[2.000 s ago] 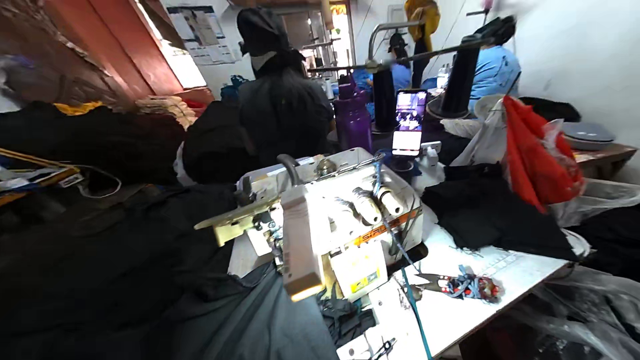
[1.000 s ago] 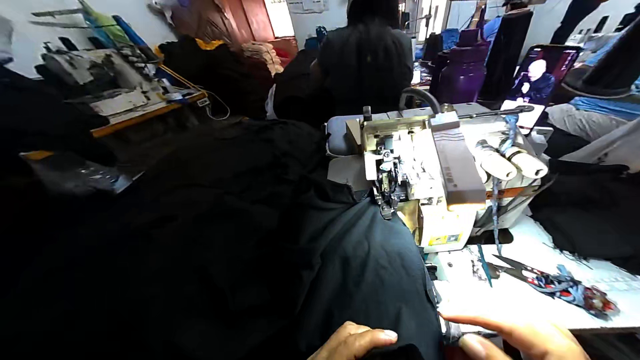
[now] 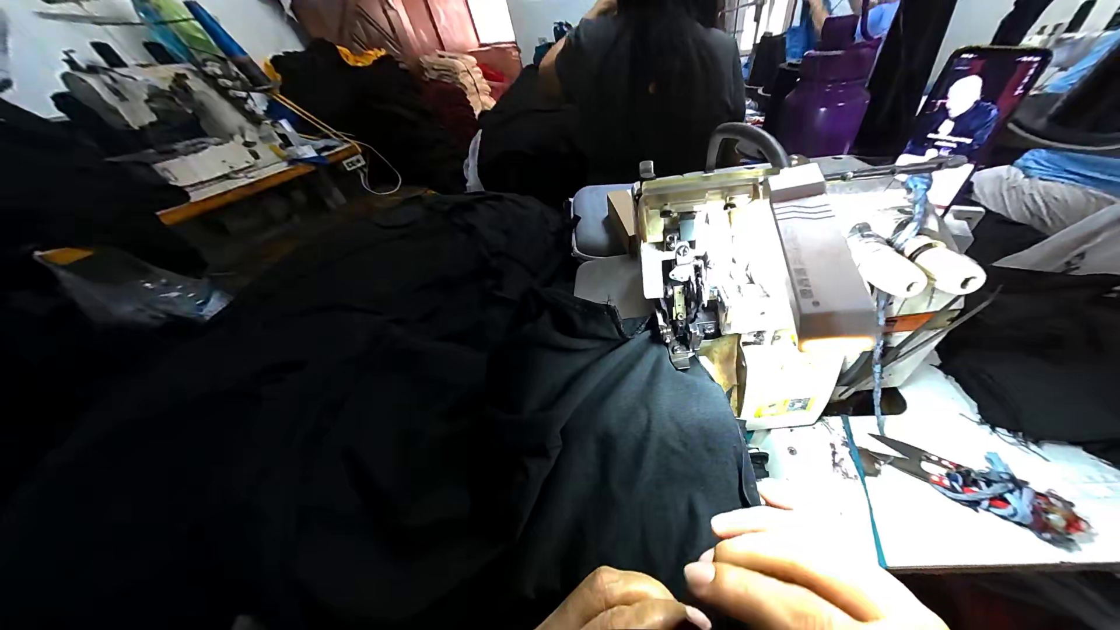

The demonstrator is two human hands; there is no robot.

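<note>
Black fabric [image 3: 647, 455] spreads across the left and middle of the view, its far edge lying at the presser foot [image 3: 681, 354] of an overlock sewing machine [image 3: 744, 262]. At the bottom centre, my left hand [image 3: 617, 604] has bent fingers on the near part of the fabric. Just right of it, my right hand [image 3: 805, 560] pinches the fabric's right edge, thumb and fingertips together. The two hands are close to each other, below the machine. Part of the left hand is cut off by the frame's bottom edge.
Thread snips [image 3: 910, 459] with cloth-wrapped handles lie on the white tabletop [image 3: 927, 525] at right. Behind the machine stand a purple bottle [image 3: 822, 105] and a phone [image 3: 971, 114]. A person in dark clothes [image 3: 647, 87] sits ahead. Another sewing machine [image 3: 184, 131] is at far left.
Both hands, absent from the earliest frame, have come into view at the bottom. The right hand's fingers have closed in on the fabric edge since one second ago. The view has swung left and nearer the machine.
</note>
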